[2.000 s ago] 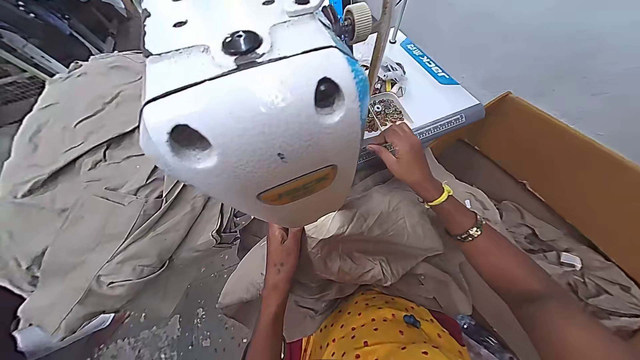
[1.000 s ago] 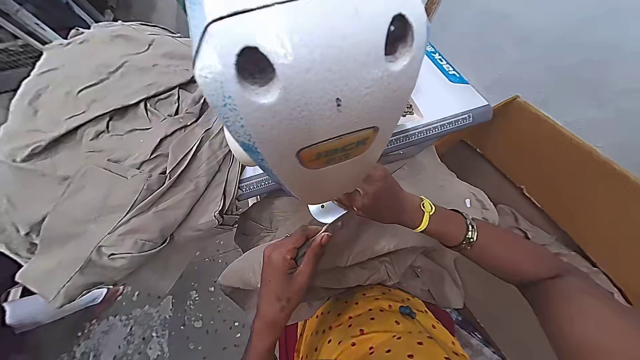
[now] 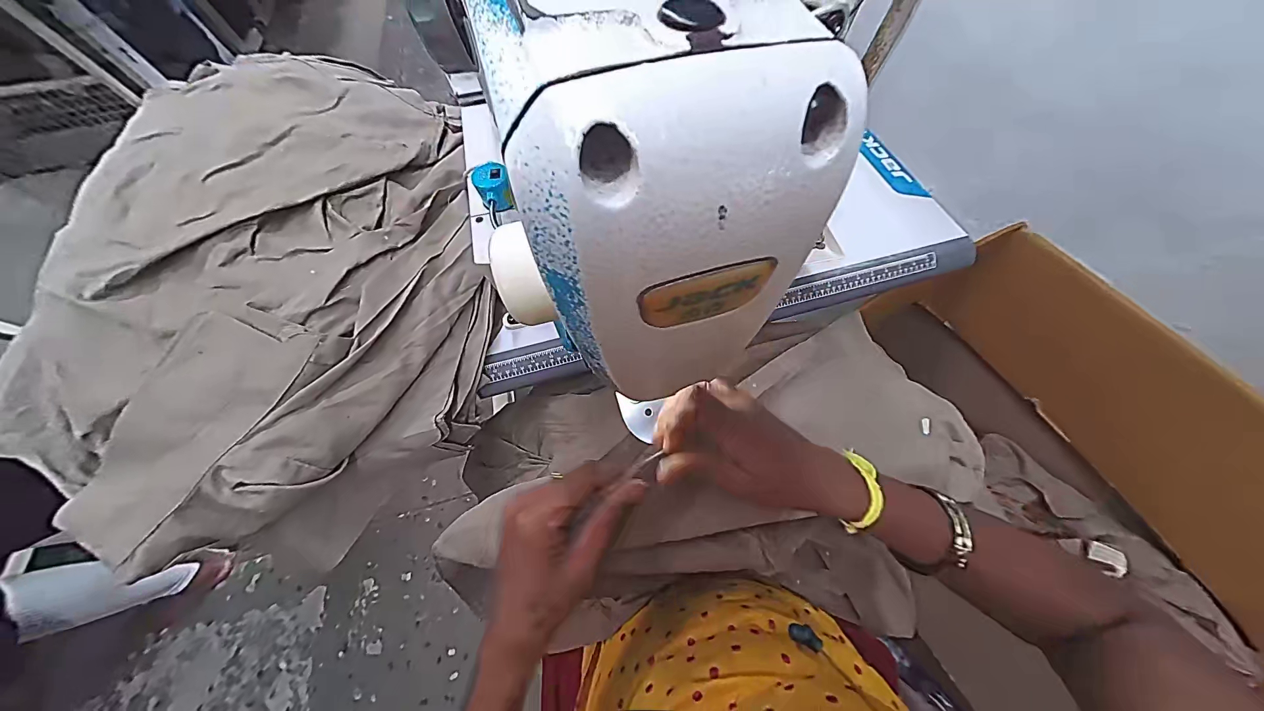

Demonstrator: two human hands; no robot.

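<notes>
A white and blue Jack industrial sewing machine head (image 3: 681, 217) rises in front of me. Just under its lower end, my right hand (image 3: 716, 439) pinches an edge of beige fabric with bent fingers. Close by on the left, my left hand (image 3: 563, 553), blurred, holds the same beige fabric (image 3: 839, 415) between thumb and fingers. The folded edge of the cloth runs between the two hands. Part of the cloth lies over my lap and under the machine. The needle area is hidden behind the machine head and my fingers.
A big heap of beige garments (image 3: 247, 257) lies left of the machine. The white table edge (image 3: 859, 281) bears a printed ruler. At the right stands a brown panel (image 3: 1106, 415), with more beige cloth (image 3: 1047, 494) beside it. A person's foot and light trouser leg show at lower left.
My right hand has moved from the small parts tray on the machine table to the fabric under the machine head. My left hand has come into view from behind the head.
</notes>
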